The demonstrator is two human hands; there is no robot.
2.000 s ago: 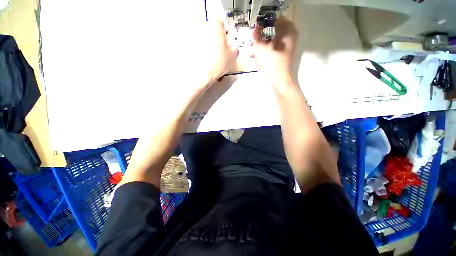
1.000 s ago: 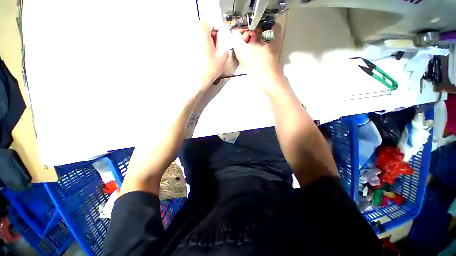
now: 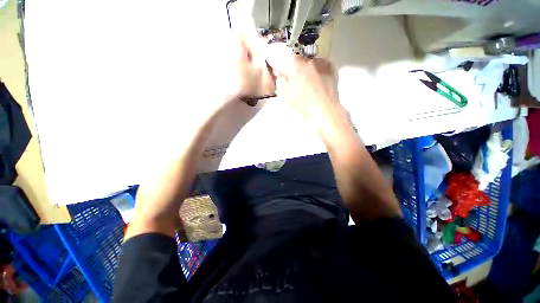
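The sewing machine's needle area [image 3: 296, 36] is at the top centre, with metal parts hanging over the white table [image 3: 130, 106]. My left hand [image 3: 256, 74] is just in front of it, to its left, and overexposed. My right hand [image 3: 305, 74] is beside it, right below the presser foot, with fingers bent toward my left hand. Any white fabric piece between the fingers is lost in the glare, so I cannot tell what either hand holds. A short dark strip or edge [image 3: 258, 100] shows under my left wrist.
Green-handled thread snips [image 3: 444, 89] lie on the table at the right. A blue basket [image 3: 419, 195] with scraps and red plastic [image 3: 466, 194] stands at the lower right. More blue baskets [image 3: 89, 237] are at the lower left. Dark cloth [image 3: 18, 207] lies at the far left.
Both hands have moved slightly down, away from the needle area, and closer together than two seconds ago. The view has shifted a little, so the machine head shows more.
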